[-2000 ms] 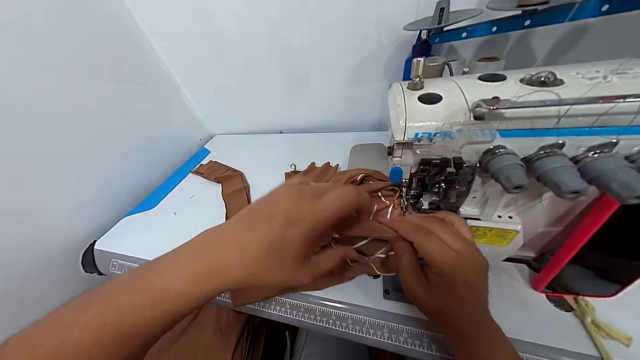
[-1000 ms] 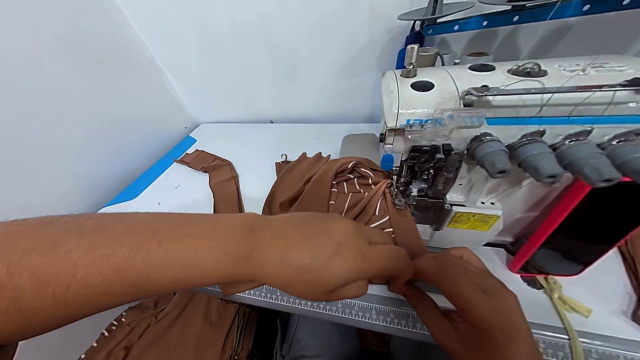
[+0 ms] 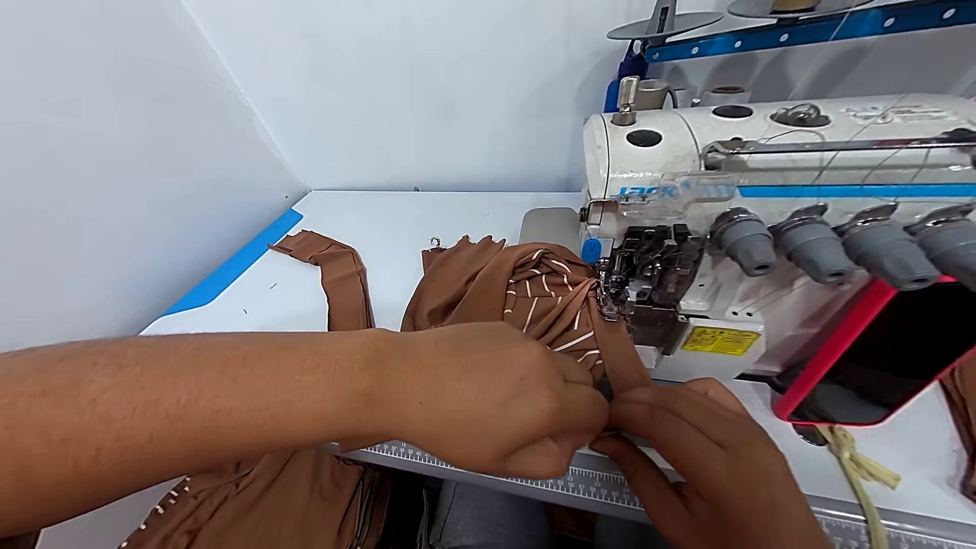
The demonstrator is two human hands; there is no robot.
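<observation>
Brown fabric with white stitched lines point(image 3: 553, 309) lies bunched on the machine table, its right edge at the presser foot area of a white Jack overlock machine point(image 3: 648, 160). A flat brown strip point(image 3: 621, 354) runs from the foot toward my hands. My left hand point(image 3: 511, 396) is closed on the near end of the fabric. Against its fingertips, my right hand point(image 3: 701, 457) pinches the strip's lower end. The exact grip points are hidden by the fingers. A loose brown band point(image 3: 343, 282) lies bent on the table to the left.
A phone in a red case point(image 3: 877, 358) leans against the machine at right, beside a knotted yellowish cord point(image 3: 862, 473). A ruler tape point(image 3: 602, 484) runs along the table's front edge. More brown fabric point(image 3: 267, 503) hangs below. White walls stand behind and left.
Since two seconds ago, both hands have moved from beside the presser foot toward the table's front edge, uncovering the striped fabric. Over the last second they have stayed together there.
</observation>
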